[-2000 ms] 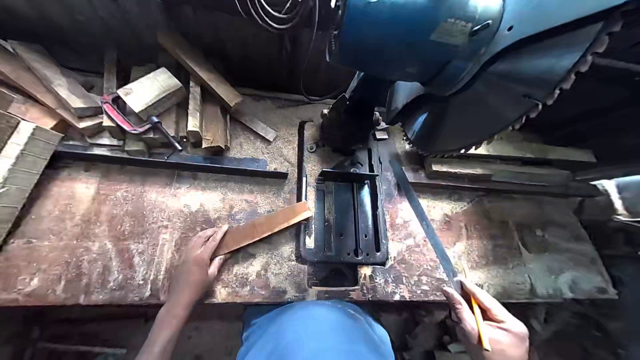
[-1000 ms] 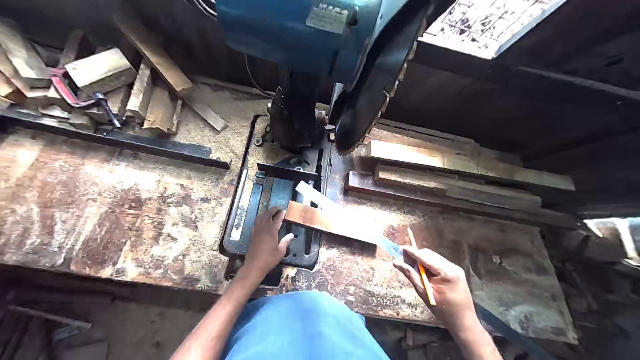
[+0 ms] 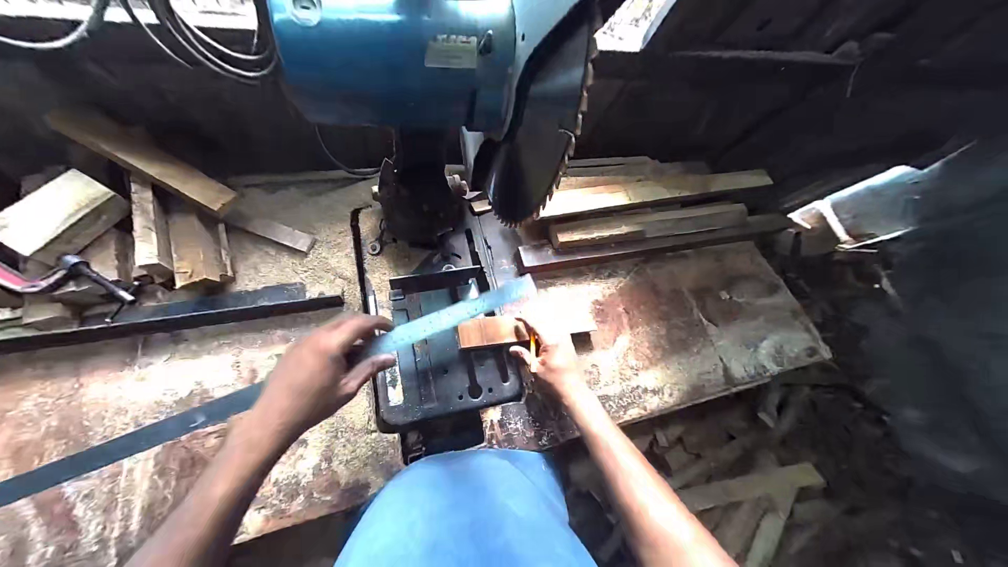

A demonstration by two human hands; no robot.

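Observation:
My left hand grips a long flat metal strip, probably a steel rule, which slants over the black base of a chop saw; its darker length runs out behind my forearm to the lower left. At the base's right side, my right hand holds a short wooden board together with an orange pencil. The board lies across the base, its far end partly hidden by my fingers. Above and behind stands the saw's blue motor with its toothed circular blade raised.
Wood offcuts and a red clamp lie at the back left, behind a black metal fence. Stacked boards lie back right on the worn bench. Scrap wood covers the floor at lower right; cables hang upper left.
The metal strip has passed from my right hand to my left. The board, under my left hand a second ago, is now in my right, which keeps the pencil.

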